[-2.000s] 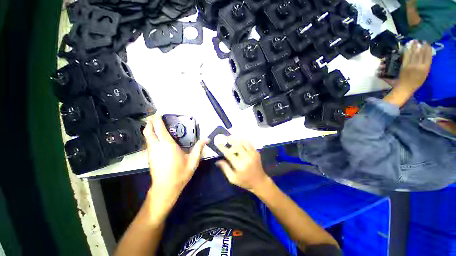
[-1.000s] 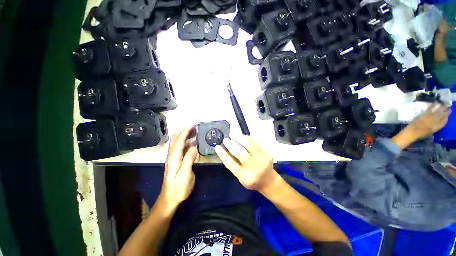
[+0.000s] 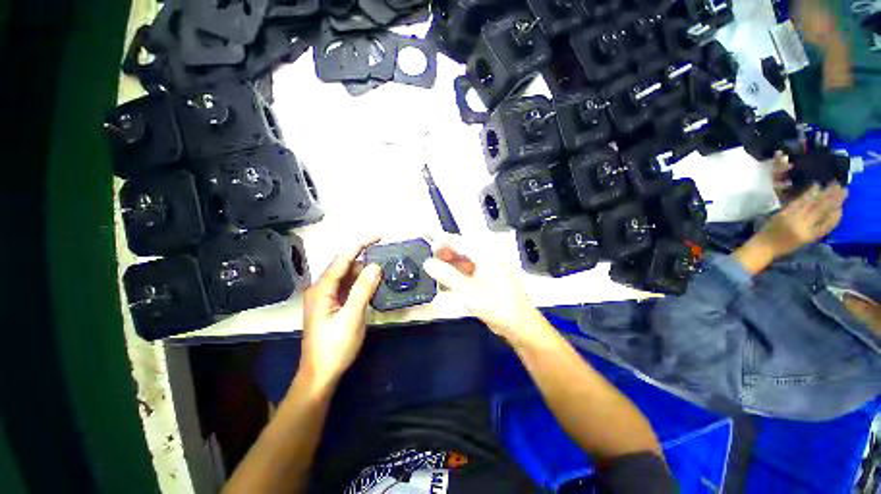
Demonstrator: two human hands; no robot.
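Note:
A black rounded-square housing unit (image 3: 401, 274) sits at the table's front edge, its round centre with a small shiny pin facing up. My left hand (image 3: 338, 307) holds its left side, thumb on the near left edge. My right hand (image 3: 480, 288) holds its right side, thumb on the right edge. The fingertips at the far side are partly hidden. A slim dark brush (image 3: 440, 202) lies on the white table just beyond my right hand.
Rows of housings stand at left (image 3: 253, 180) and right (image 3: 533, 190). Flat black plates (image 3: 354, 57) lie at the back. A dark green conveyor (image 3: 58, 241) runs at far left. A person's denim sleeve (image 3: 720, 289) is at right, above blue crates (image 3: 618, 381).
The dark plate my right hand held two seconds ago now appears on top of the unit. Both hands now grip the unit's sides. The camera view has shifted.

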